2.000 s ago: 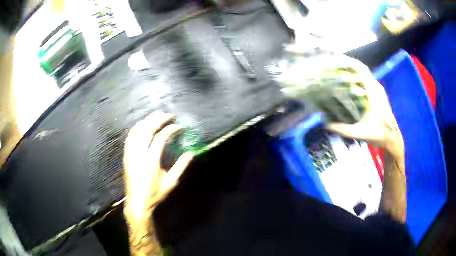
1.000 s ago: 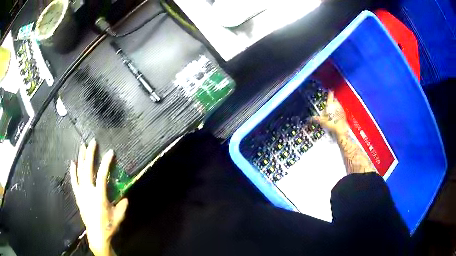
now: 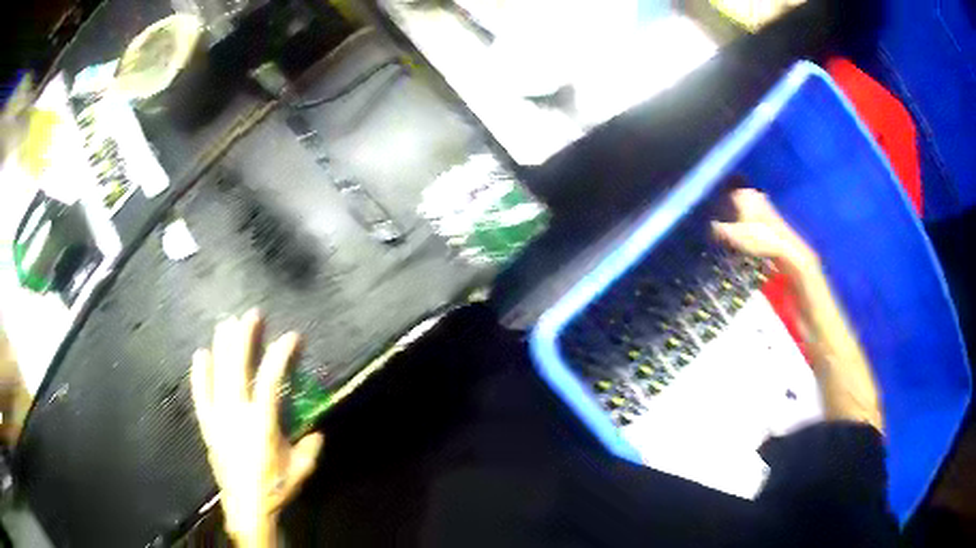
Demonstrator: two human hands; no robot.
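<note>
The blue bin point(image 3: 880, 246) stands at the lower right. PCB panels point(image 3: 669, 345) lie in it with small yellow-black components in rows, beside a white sheet point(image 3: 722, 401). My right hand point(image 3: 787, 257) reaches into the bin above the far end of the panels. Its fingers are bent and blurred, so I cannot tell whether they touch or hold a panel. My left hand point(image 3: 246, 412) rests palm down with fingers spread on the black ridged mat point(image 3: 139, 396), near its front edge, and holds nothing.
A dark pen-like tool point(image 3: 369, 212) lies on the mat. Green tape patches point(image 3: 508, 227) mark its right corner. A round pale-rimmed cup point(image 3: 158, 56), a component strip point(image 3: 105, 161) and a green-rimmed solder spool point(image 3: 34, 248) stand behind at left. A red part point(image 3: 883, 128) shows behind the bin.
Two seconds ago my right hand held a blurred bundle, seemingly panels, above the bin's edge. That bundle is gone from the hand, now inside the bin. My left hand has straightened its fingers.
</note>
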